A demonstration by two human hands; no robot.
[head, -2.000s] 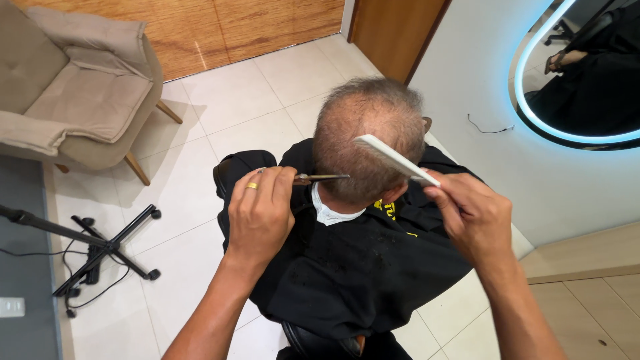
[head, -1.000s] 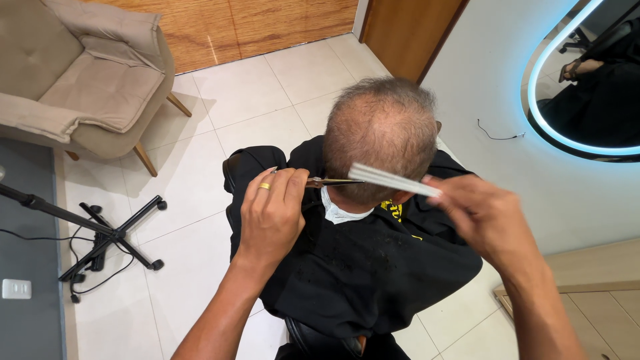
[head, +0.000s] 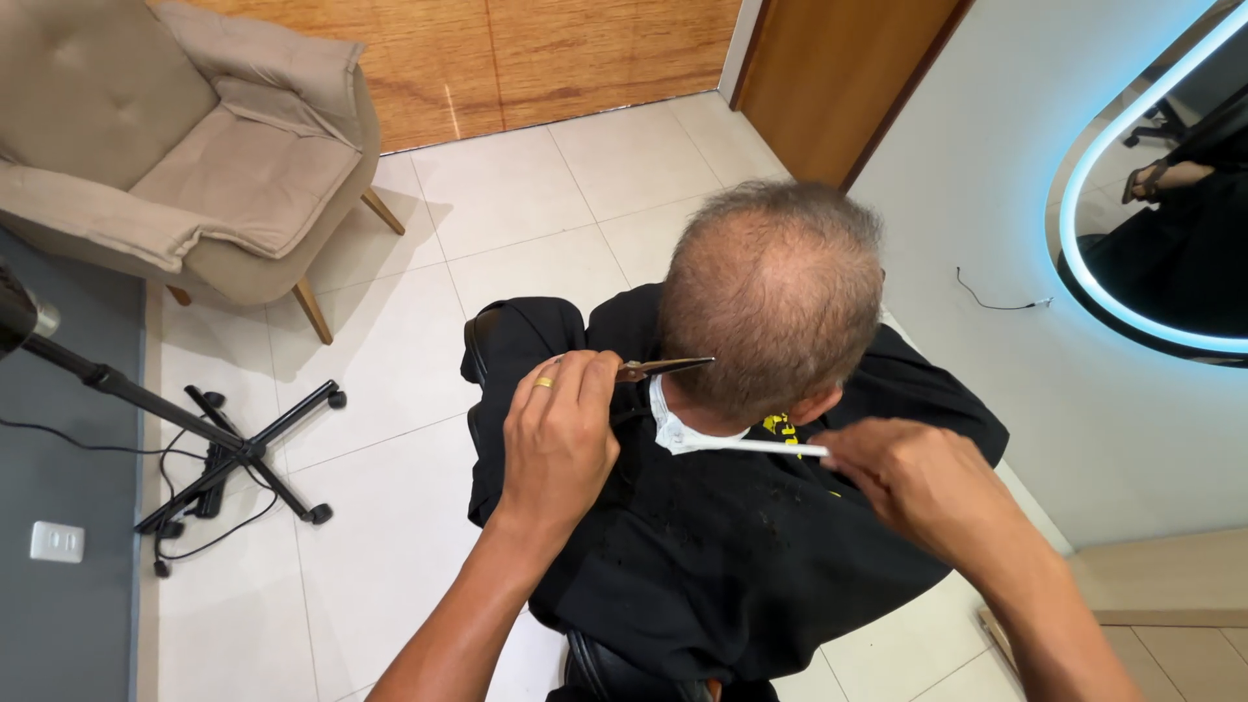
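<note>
A seated person's head (head: 775, 292) with short greying hair is seen from behind and above. A black barber cape (head: 741, 546) covers the body, with a white neck strip (head: 673, 424) at the nape. My left hand (head: 565, 424), with a ring on one finger, holds haircutting scissors (head: 673, 367); their blades point right against the lower back of the head. My right hand (head: 907, 473) grips a white comb (head: 775, 448), held edge-on and low beside the neck strip. My fingers hide the scissors' handles.
A beige armchair (head: 253, 175) stands at the upper left. Below it is a black wheeled stand (head: 244, 453) with a cable. A lit oval mirror (head: 1160, 214) hangs on the right wall, and a wooden furniture edge (head: 1160, 616) shows at the lower right.
My right hand has lowered the comb from the back of the head to the nape. My left hand still has the scissors near the lower back of the head.
</note>
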